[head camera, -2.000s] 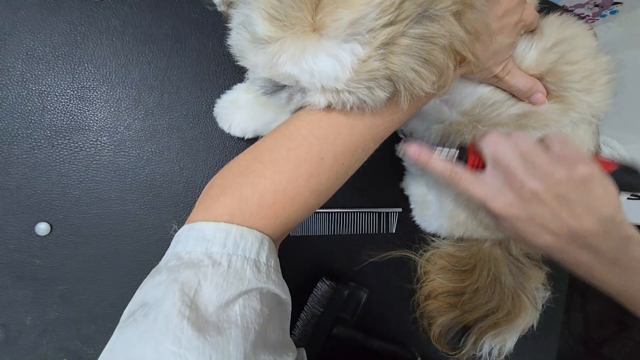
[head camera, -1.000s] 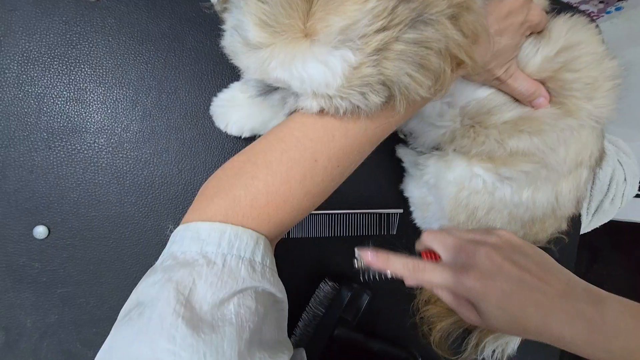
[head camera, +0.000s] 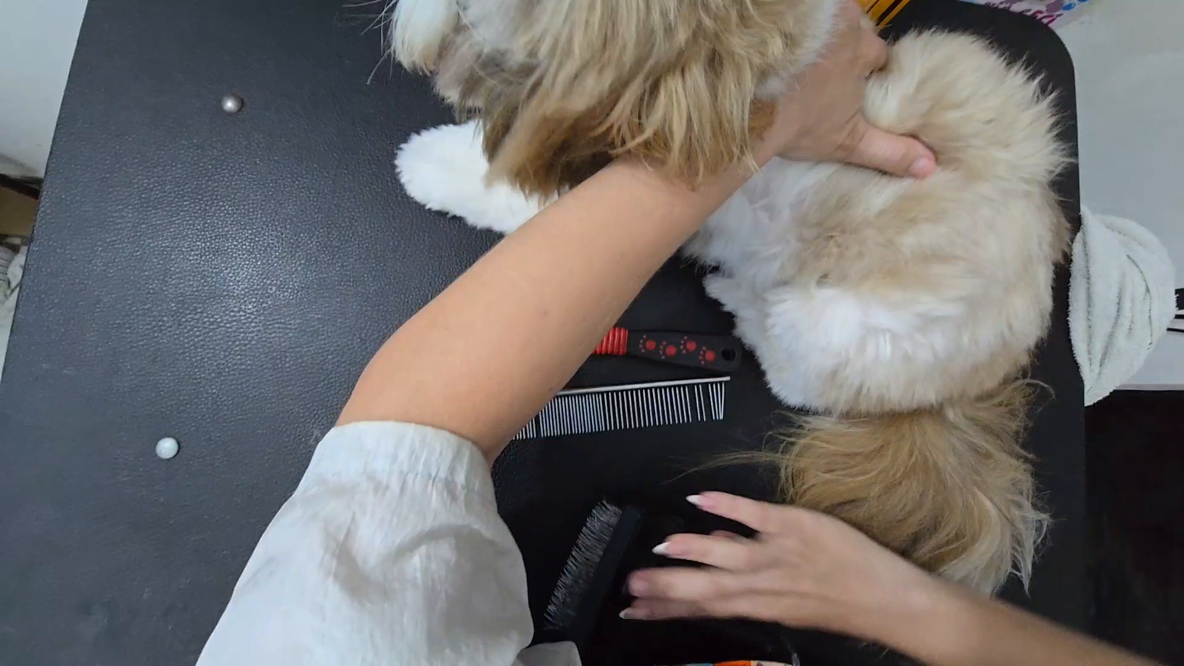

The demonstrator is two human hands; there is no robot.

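A tan and white long-haired dog (head camera: 906, 250) lies on a black padded table, its bushy tail (head camera: 906, 481) toward the lower right. My left hand (head camera: 846, 120) rests on the dog's back, its forearm passing below the head fur; some fingers are hidden. My right hand (head camera: 740, 564), fingers spread and empty, hovers beside a black bristle brush (head camera: 592, 564) left of the tail. Above the brush lie a metal comb (head camera: 638, 407) and a tool with a black and red handle (head camera: 675, 347), both partly covered by my left forearm.
Two round metal studs (head camera: 166, 448) sit on the black tabletop (head camera: 231, 305) at left. A white towel (head camera: 1119, 305) hangs by the right edge. Something yellow (head camera: 885, 11) shows behind the dog, and an orange and white item (head camera: 740, 662) is at the bottom edge.
The red and black tool has left my right hand and lies above the comb. My right hand is now spread near the brush. The dog's head fur has shifted; my left hand still holds its back.
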